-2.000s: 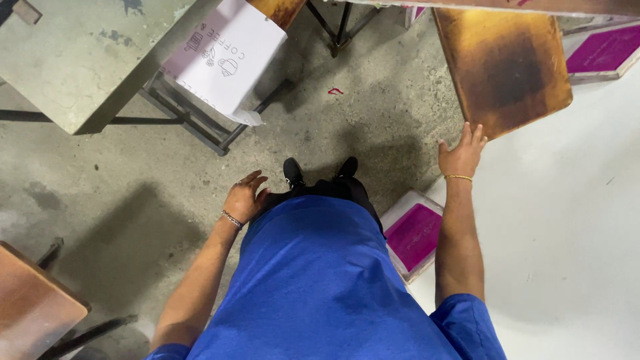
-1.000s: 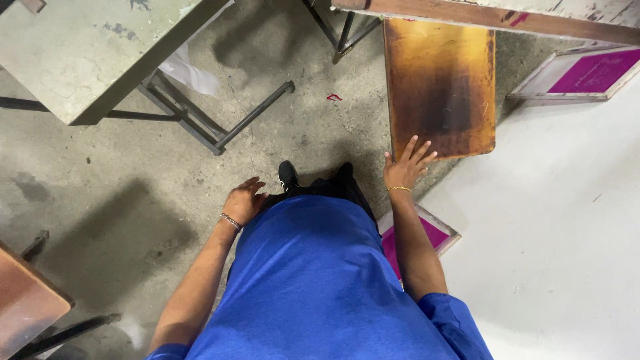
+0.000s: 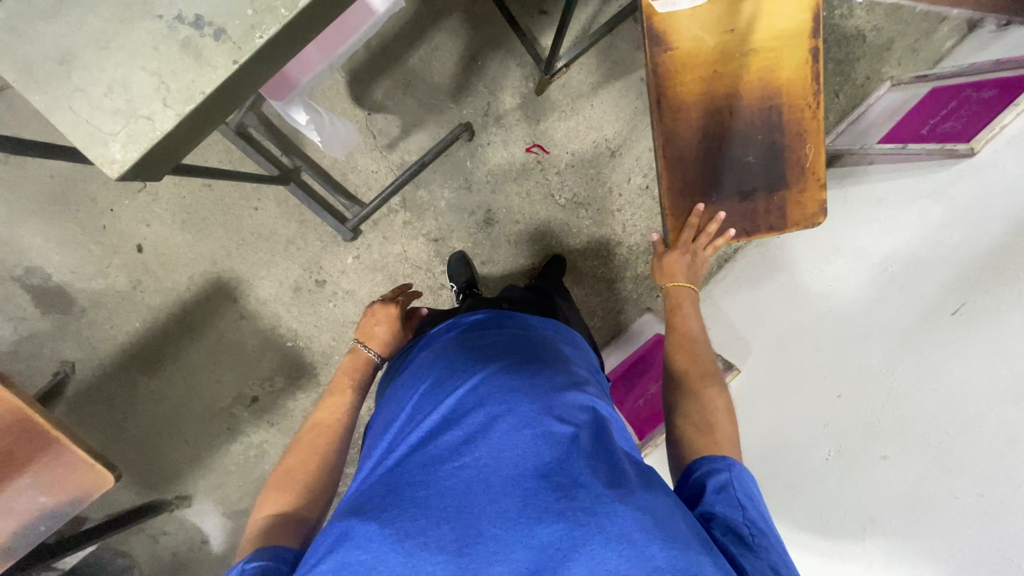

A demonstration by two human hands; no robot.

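My right hand point(image 3: 690, 254) rests with spread fingers on the near end of a brown-stained wooden board point(image 3: 740, 120) at the upper right. The board has a dark scorched-looking patch, and a white piece shows at its far end. A thin bracelet circles the right wrist. My left hand point(image 3: 388, 322) hangs beside my hip at the dark trousers, fingers loosely bent, holding nothing that shows. A chain bracelet is on that wrist.
A grey-topped table point(image 3: 160, 72) with metal legs stands at upper left, a pinkish sheet point(image 3: 320, 48) beside it. Brown tabletop point(image 3: 44, 480) at lower left. Framed magenta screens point(image 3: 952, 112) point(image 3: 640, 384) lean by the white wall point(image 3: 896, 344). A red scrap point(image 3: 538, 149) lies on the concrete floor.
The view has shifted. My right hand, earlier at the board's corner, now lies further onto its near end. The printed white sheet beside the grey table, seen two seconds ago, is no longer visible as such.
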